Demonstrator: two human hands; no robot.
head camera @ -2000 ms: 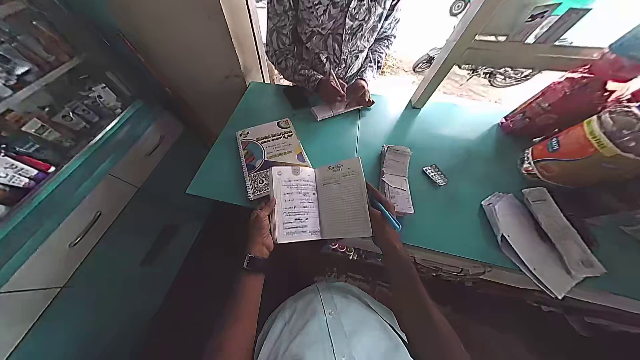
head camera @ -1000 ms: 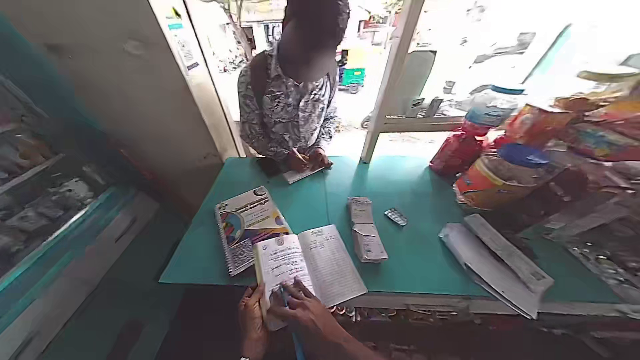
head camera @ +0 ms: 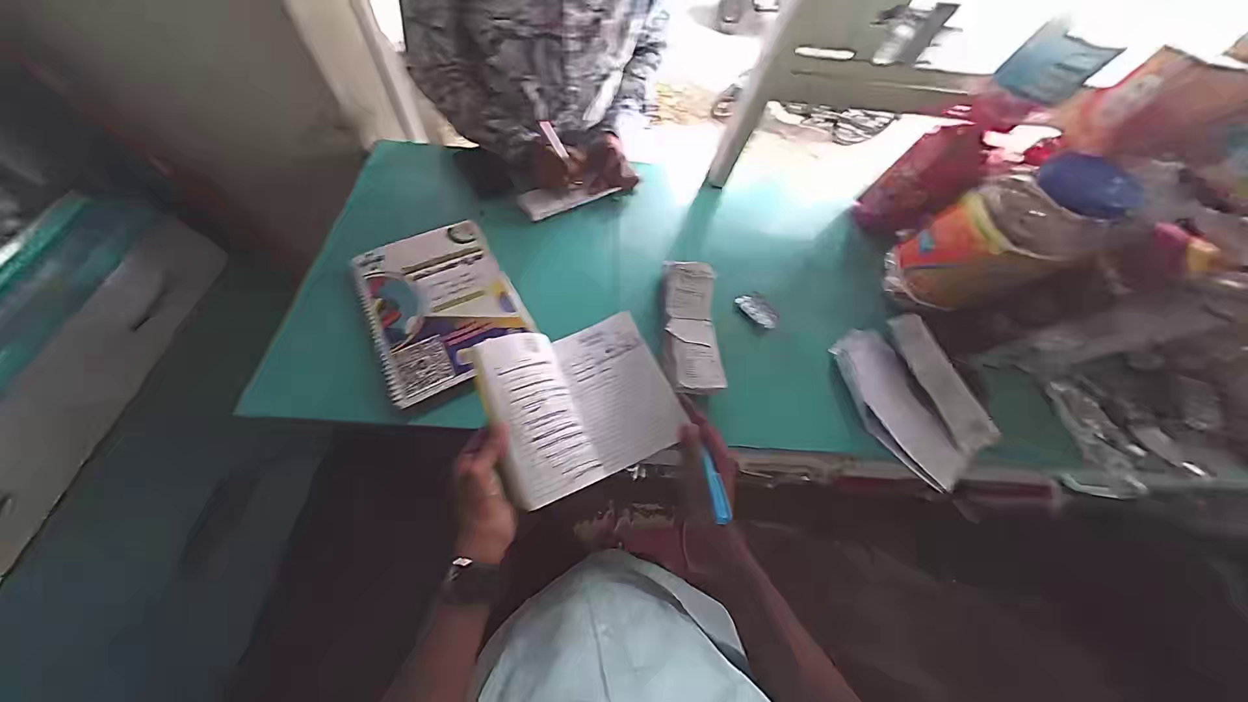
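Observation:
An open notebook [head camera: 585, 414] with handwriting on its left page is held over the near edge of a teal counter [head camera: 780, 409]. My left hand [head camera: 485, 497] grips its lower left side. At the right page's lower corner, my right hand [head camera: 707, 458] holds the notebook and also a blue pen [head camera: 717, 487], which points down toward me. Behind the notebook lies a spiral-bound book [head camera: 439, 302] with a printed cover, partly overlapped by it. Two small stacks of paper slips [head camera: 690, 327] lie to the right, beside a silver blister pack [head camera: 757, 311].
Across the counter a person in a patterned shirt [head camera: 546, 58] holds a pen over a small pad [head camera: 570, 200]. Folded papers [head camera: 902, 409] lie at the right edge, near a jar with a blue lid [head camera: 985, 239] and plastic packets. A wooden post [head camera: 756, 93] stands behind.
My right hand was over the notebook's left page with the pen; now it is at the right page's lower corner. The notebook has been lifted toward me. The view has tilted down.

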